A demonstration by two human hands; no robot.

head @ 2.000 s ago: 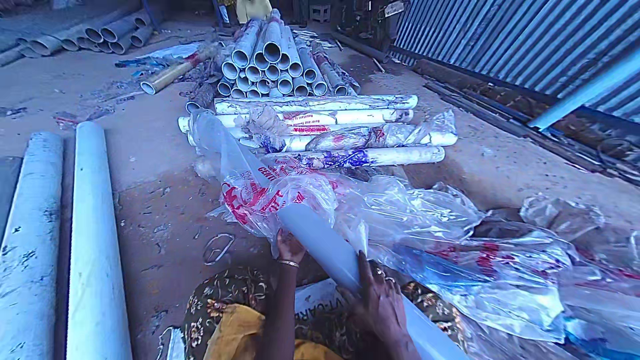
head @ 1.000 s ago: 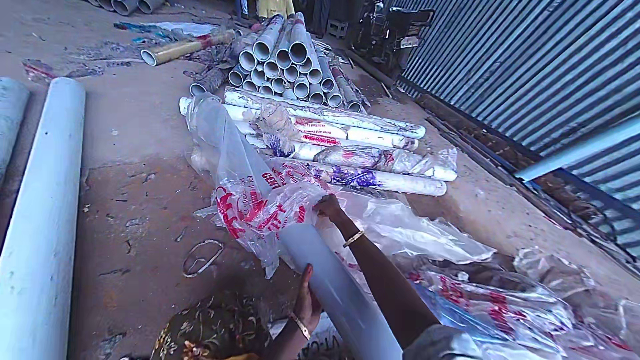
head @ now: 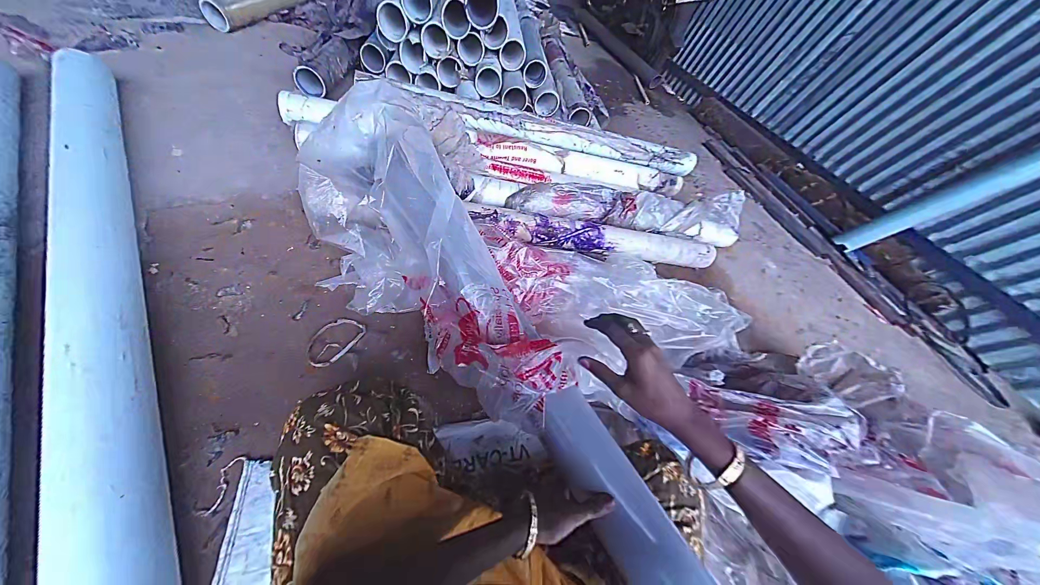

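Observation:
A grey plastic pipe slants across my lap, its far part inside a clear plastic sleeve with red print. The sleeve is bunched around the pipe at its near edge. My left hand lies against the left side of the bare pipe, low in view; its fingers are partly hidden, so its grip is unclear. My right hand is just right of the bunched sleeve with fingers spread, holding nothing; whether it touches the film is not clear. Patterned cloth and an orange cloth cover my lap.
White pipes in printed film lie crosswise ahead, before a stack of grey pipes. Large pale pipes lie at left. Loose plastic film heaps at right, beside a corrugated metal wall. A wire loop lies on the ground.
My right hand was closed on the bunched film a second ago; it has let go and its fingers are spread. My left hand has moved down along the pipe toward me.

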